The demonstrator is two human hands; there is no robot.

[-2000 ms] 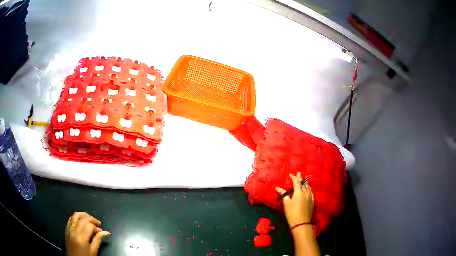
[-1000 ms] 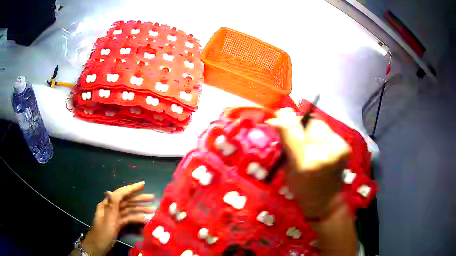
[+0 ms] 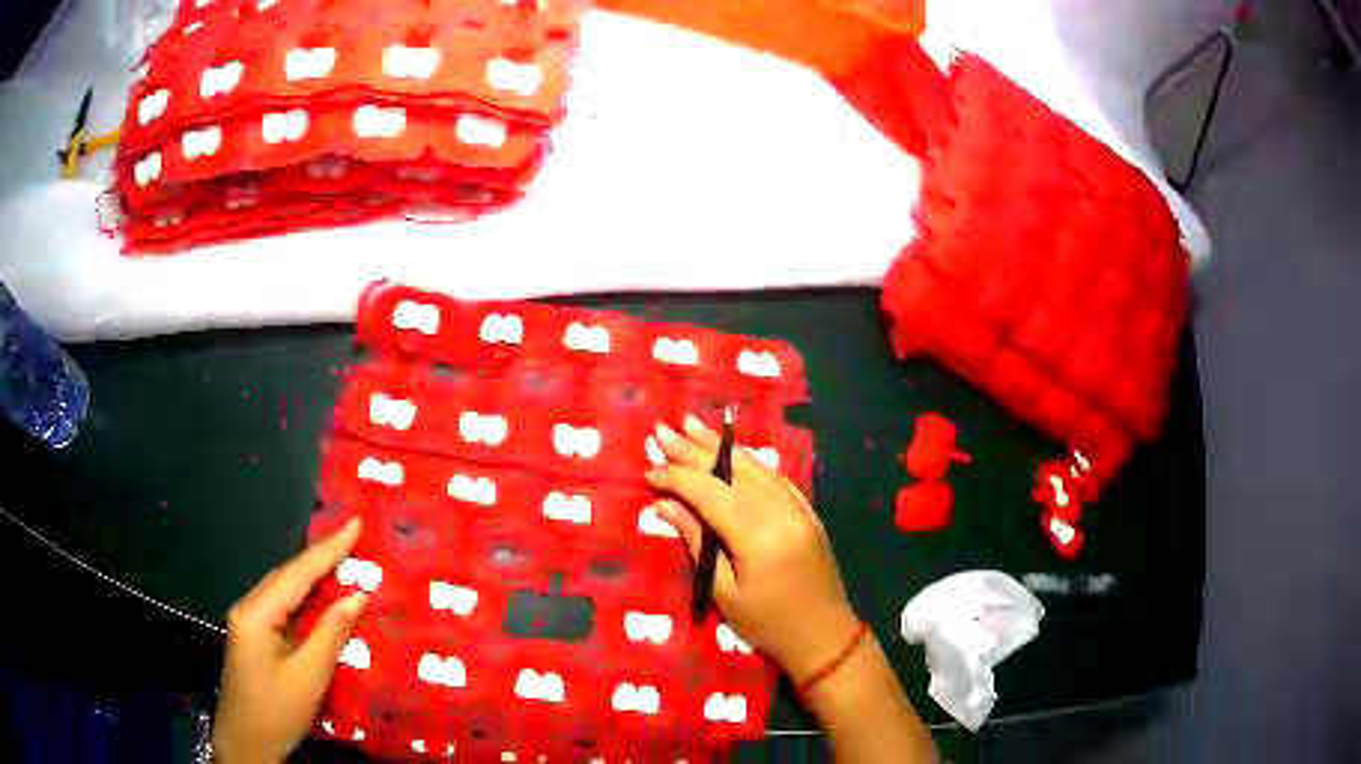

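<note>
A red moulded sheet (image 3: 567,478) with rows of paired white ovals lies flat on the dark tabletop in front of me. One piece is gone from it, leaving a dark gap low in its middle. My left hand (image 3: 291,634) is at the sheet's left edge, thumb and fingers on the edge. My right hand (image 3: 746,537) rests on the sheet's right part and holds dark, slim tweezers (image 3: 714,523) between its fingers, pointing up and away. A red band is on the right wrist.
A stack of eyed sheets (image 3: 336,112) lies upper left, a plain red stack (image 3: 1045,254) right. Loose red pieces (image 3: 925,470), an eyed cluster (image 3: 1061,508) and crumpled white tissue (image 3: 970,642) lie right. An orange basket (image 3: 806,23), bottle (image 3: 38,373) and yellow-handled tool (image 3: 97,143) are at the edges.
The eyed sheet has come from the right stack and now lies flat before me. My left hand has moved onto its edge. The view has tilted down, and the tissue shows.
</note>
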